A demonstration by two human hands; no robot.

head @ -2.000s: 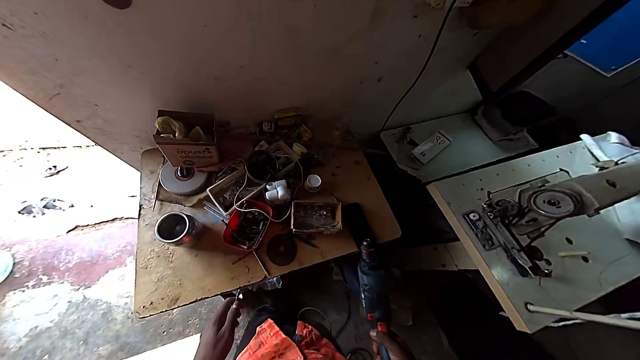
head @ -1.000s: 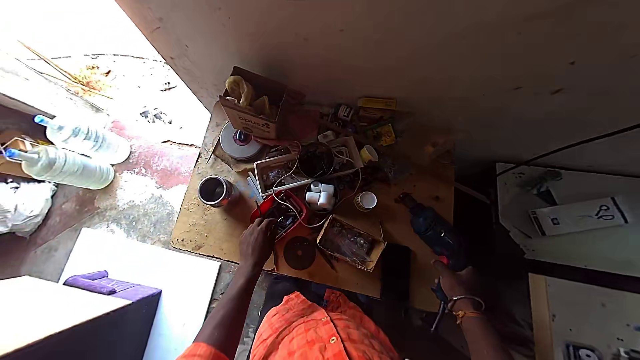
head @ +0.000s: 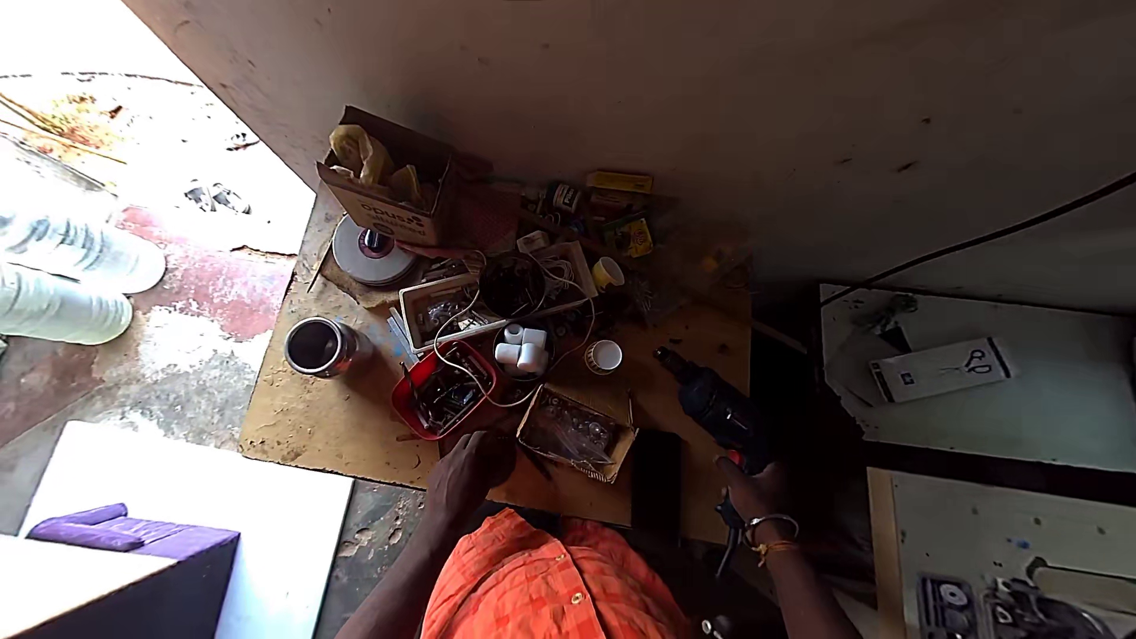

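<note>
My right hand [head: 753, 488] is closed around the handle of a dark power drill [head: 723, 410], which points up and left over the table's right side. My left hand [head: 475, 461] is at the table's front edge, just below a red plastic tray [head: 409, 410] of small tools and bits. Its fingers are in shadow, and whether they hold anything cannot be told. To its right are a dark thin tool [head: 535, 462] and an open cardboard box [head: 627, 441] with small parts in a clear bag. White plastic fittings [head: 522, 349] and a small white cup [head: 604, 357] lie behind.
A metal cup [head: 321, 347] stands on the wooden table [head: 293, 426] at left. Behind are stacked discs [head: 371, 257], a carton [head: 390, 213] and a box of wires [head: 417, 306]. A black flat object [head: 656, 484] lies at the front. A sewing machine [head: 1038, 612] is at lower right.
My left hand has moved from the red tray to just below it. My right hand still holds the drill. Since the oldest frame, the view has swung and the drill has come over the table.
</note>
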